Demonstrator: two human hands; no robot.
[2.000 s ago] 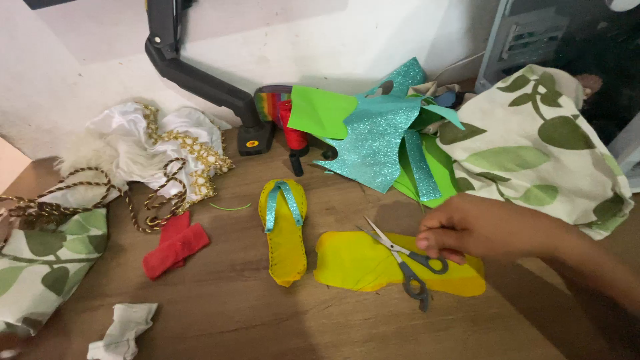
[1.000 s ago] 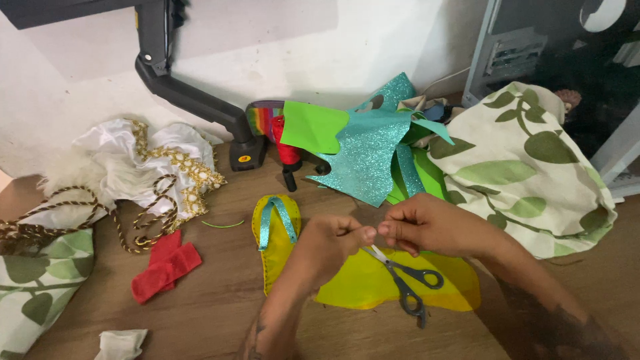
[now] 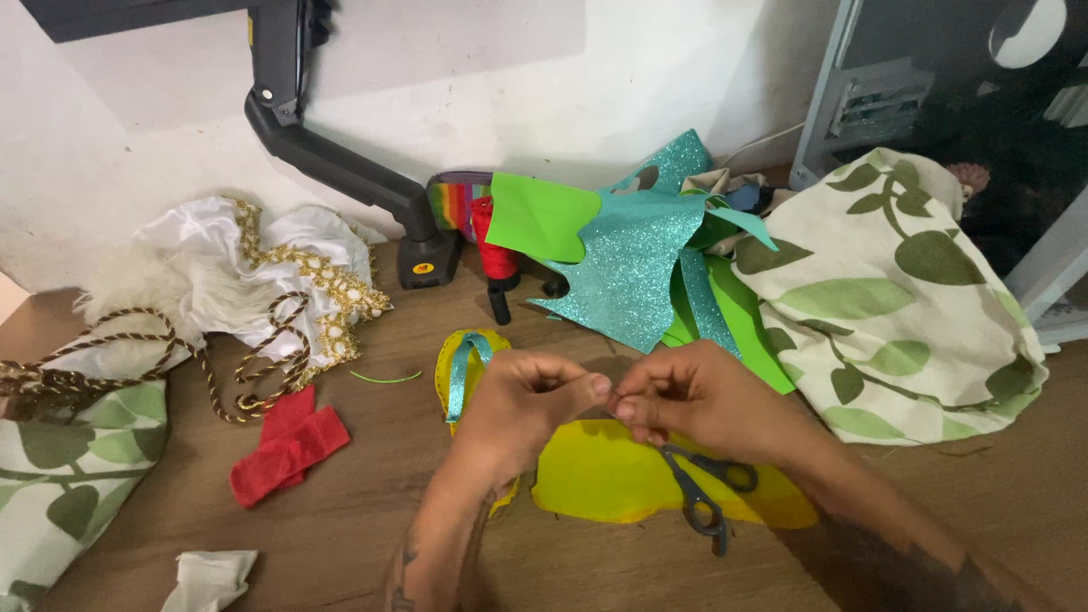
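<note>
My left hand and my right hand meet fingertip to fingertip above the table, thumbs pinched against forefingers. Something very thin, perhaps a thread, seems to be between them, too fine to tell. Under my right hand lie scissors with dark handles, their blades mostly hidden, on a yellow sole-shaped piece. Partly behind my left hand is a small yellow sandal with a glittery turquoise strap and stitching along its edge.
Glittery turquoise sheet, green foam, a red thread spool and leaf-print cloth lie behind. At left are white satin with gold trim, twisted cord, red fabric and white cloth. A monitor arm stands behind.
Two seconds ago only my right hand was in view, near the scissors. My left hand has come in, and both hands have met at the fingertips, off the scissors.
</note>
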